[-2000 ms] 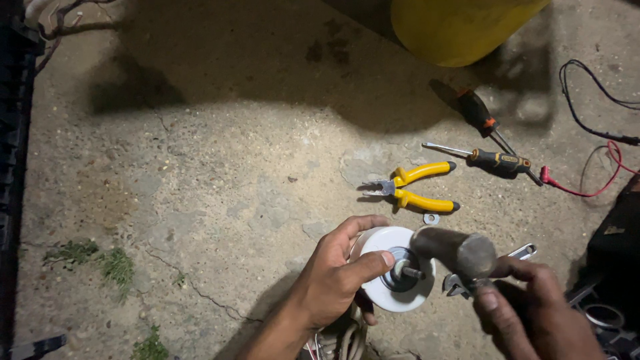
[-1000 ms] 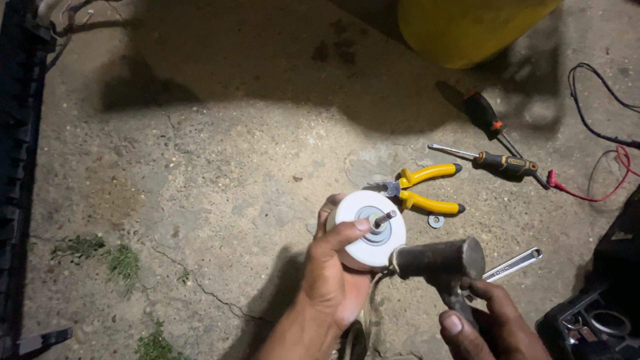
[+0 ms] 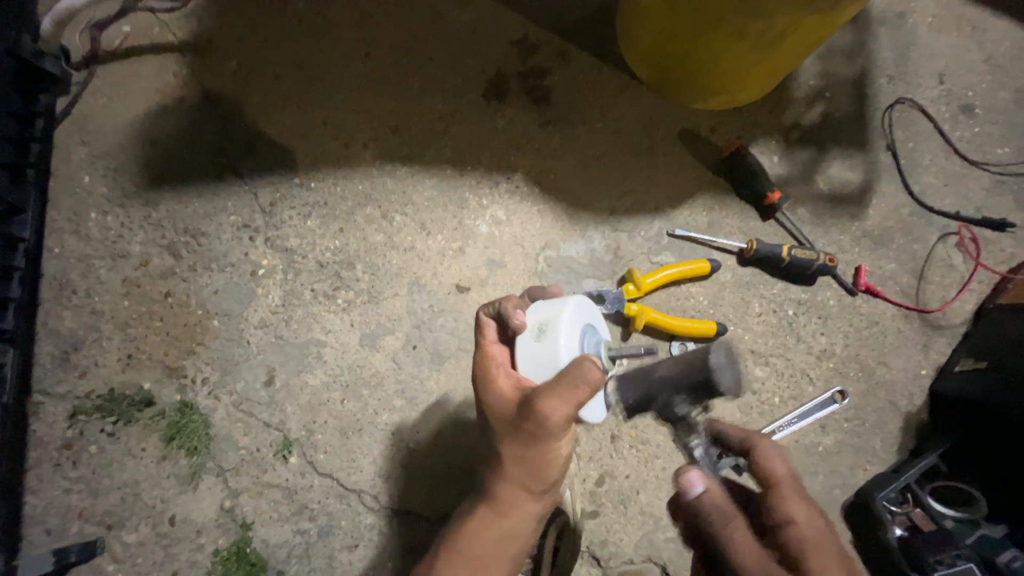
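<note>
My left hand [image 3: 532, 392] grips a round white plastic housing [image 3: 552, 340], thumb near its grey centre, from which a metal shaft [image 3: 634, 352] points right. In my right hand [image 3: 760, 504] is a metal hammer [image 3: 680, 380], slightly blurred; its head is beside the housing's lower right edge, and whether they touch is unclear. Yellow-handled pliers [image 3: 668, 300] lie just beyond the housing. A small metal washer [image 3: 682, 347] rests on the floor above the hammer head. Partly behind my right fingers lies an adjustable wrench [image 3: 804, 414].
Two screwdrivers [image 3: 788, 260] [image 3: 752, 182] cross at the right, near a red test lead [image 3: 912, 304] and a black cable [image 3: 904, 176]. A yellow container [image 3: 720, 56] stands at the top. At lower right sits an opened black case [image 3: 896, 496]; a black ribbed object [image 3: 28, 280] lines the left edge.
The white housing has turned from facing up towards the camera to facing right, so its side wall shows. The hammer has stayed close beside it, shifting slightly.
</note>
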